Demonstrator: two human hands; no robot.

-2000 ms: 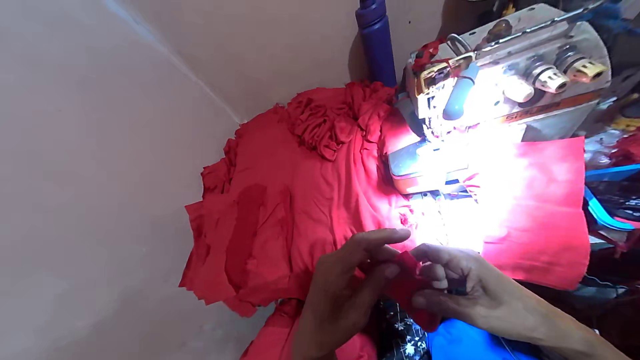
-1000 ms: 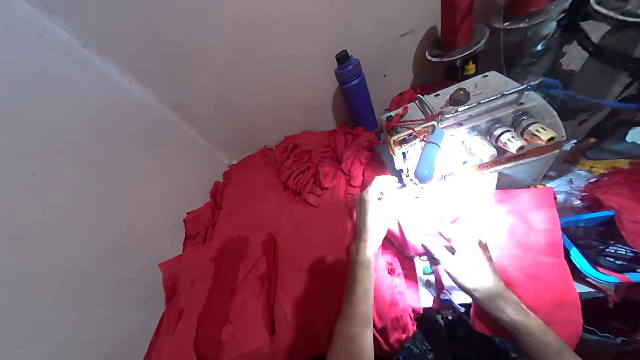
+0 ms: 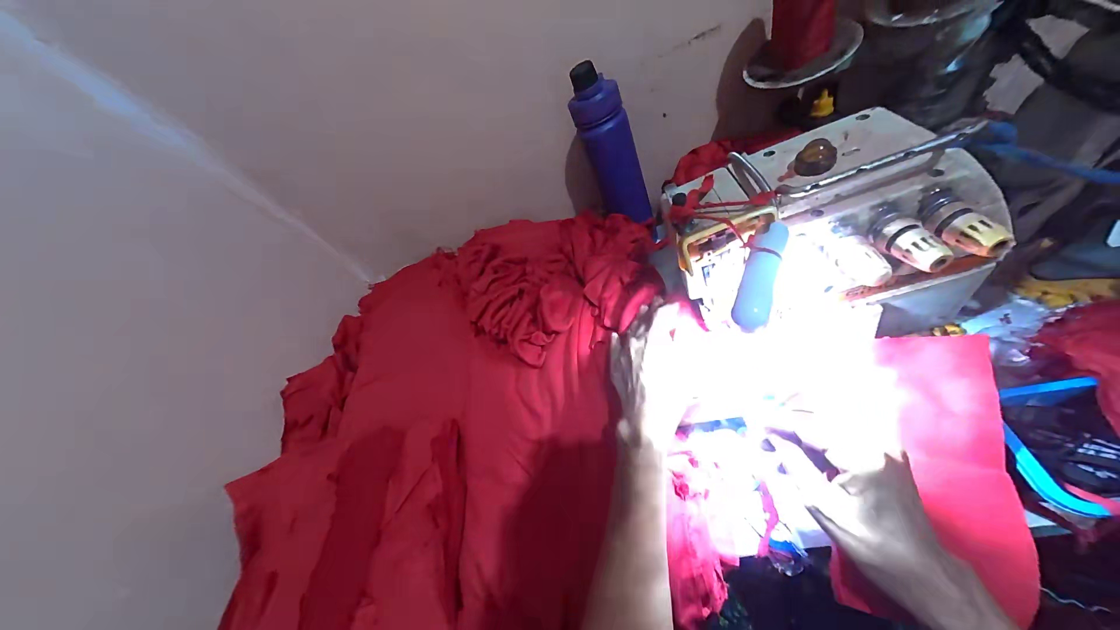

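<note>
A sewing machine (image 3: 875,201), apparently an overlock type, stands at the upper right with a very bright light at its needle area. My left hand (image 3: 649,376) is beside the machine's left end, partly washed out by glare. Below the machine, my right hand (image 3: 840,481) lies with its fingers toward the bright area. Glare hides both sets of fingertips and whatever they may hold. A big heap of red fabric (image 3: 525,420) spreads left of my left arm. A flat red fabric piece (image 3: 954,437) lies right of my right hand.
A purple bottle (image 3: 612,149) leans near the wall behind the fabric heap. A red thread cone (image 3: 801,35) stands on a holder behind the machine. A blue-rimmed item (image 3: 1041,477) and more red cloth (image 3: 1089,346) lie at the far right.
Two seconds ago both hands were together in front of the machine over a small red cloth piece. They have since moved apart, the left one up beside the machine. The view has shifted.
</note>
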